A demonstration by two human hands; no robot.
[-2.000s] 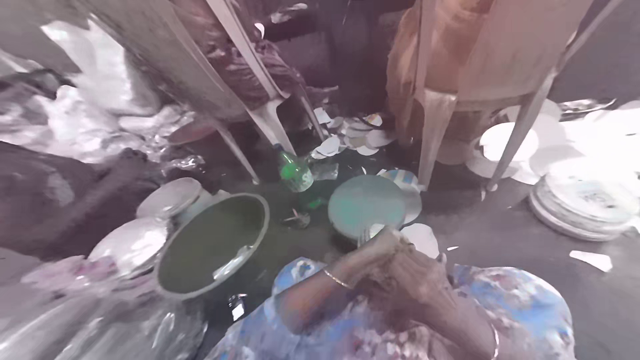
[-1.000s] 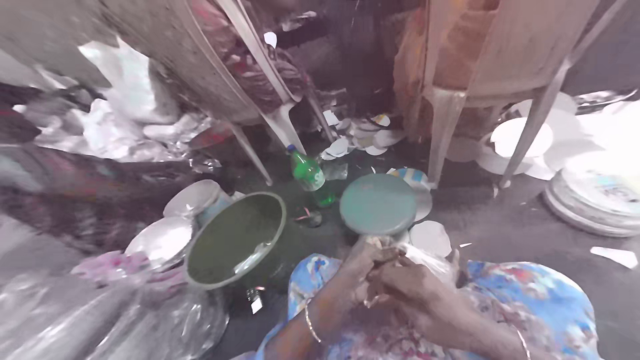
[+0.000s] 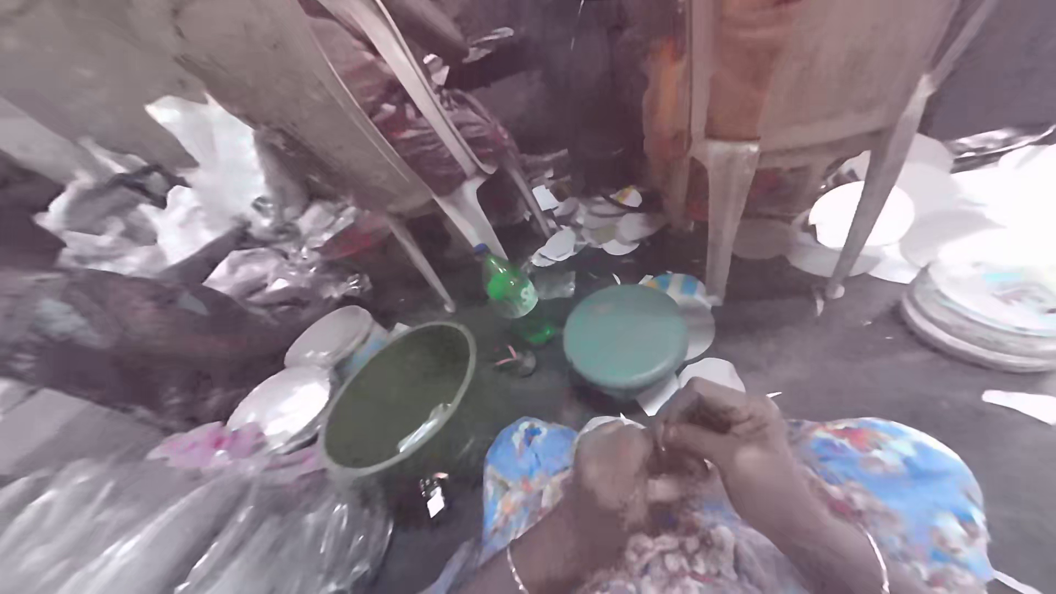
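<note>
My left hand (image 3: 615,474) and my right hand (image 3: 734,437) are close together over the blue flowered cloth (image 3: 891,478) on my lap. The fingers of both are curled, and a thin bracelet is on each wrist. A bit of white material (image 3: 610,422) shows at the far edge of my left hand; whether it is gripped cannot be told. Between the fingers the view is blurred and mostly hidden. Just beyond the hands stands a round object with a flat green top (image 3: 625,337), with white pieces (image 3: 714,375) lying beside it.
A dark green tub (image 3: 400,400) stands left, near pale round plates (image 3: 285,404) and clear plastic wrapping (image 3: 206,528). A green plastic bottle (image 3: 510,285) stands beyond. Chair legs (image 3: 726,214) rise ahead. White round discs (image 3: 862,216) and a stack of discs (image 3: 982,322) lie right; scraps (image 3: 598,227) lie farther off.
The hands have stayed together over the lap while their fingers and wrists have shifted. White material that showed between them one second ago is now mostly out of sight.
</note>
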